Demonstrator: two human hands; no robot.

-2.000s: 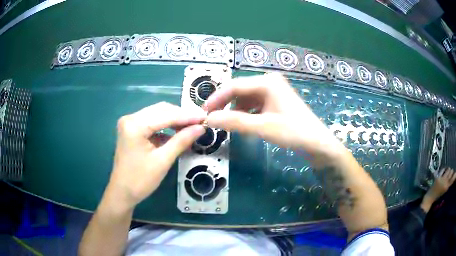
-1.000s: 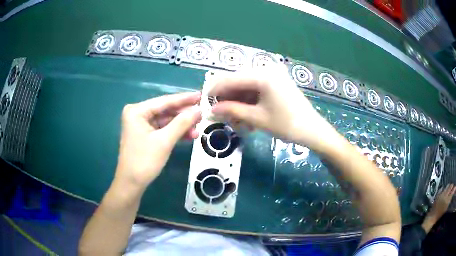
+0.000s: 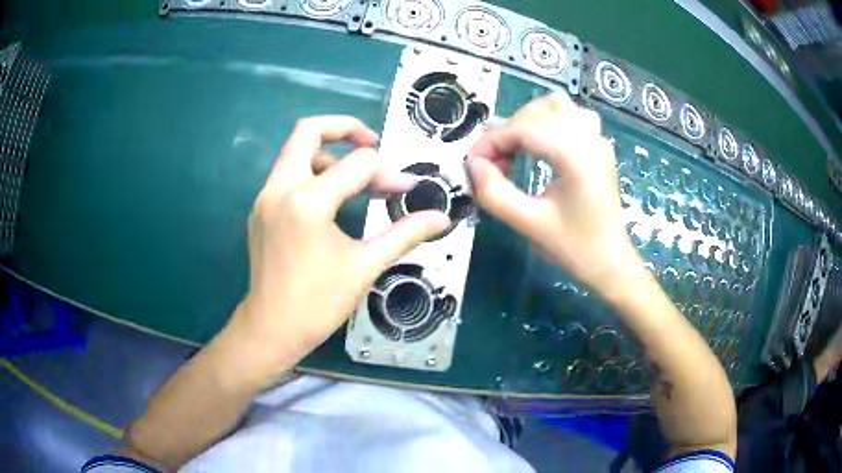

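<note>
A silver three-hole frame (image 3: 399, 346) lies on the green bench in front of me, tilted slightly to the right at its top. My left hand (image 3: 323, 217) is over its left side, with thumb and fingers apart around the middle hole; I see nothing held in it. My right hand (image 3: 554, 185) is at the frame's right edge beside the middle hole, with thumb and index fingertips close together. Whether a small part is between them cannot be told. A clear blister tray (image 3: 706, 242) with rows of round pockets lies to the right.
Concentric-ring plates (image 3: 482, 28) run end to end in a row behind the frame. Stacks of frames stand at the far left (image 3: 20, 139) and far right (image 3: 805, 300). Part of another person's arm (image 3: 828, 358) shows at the right edge.
The view has shifted, so the frame and plates appear higher. My hands have moved apart, from together over the frame's top hole to either side of the middle hole. My left fingers have spread.
</note>
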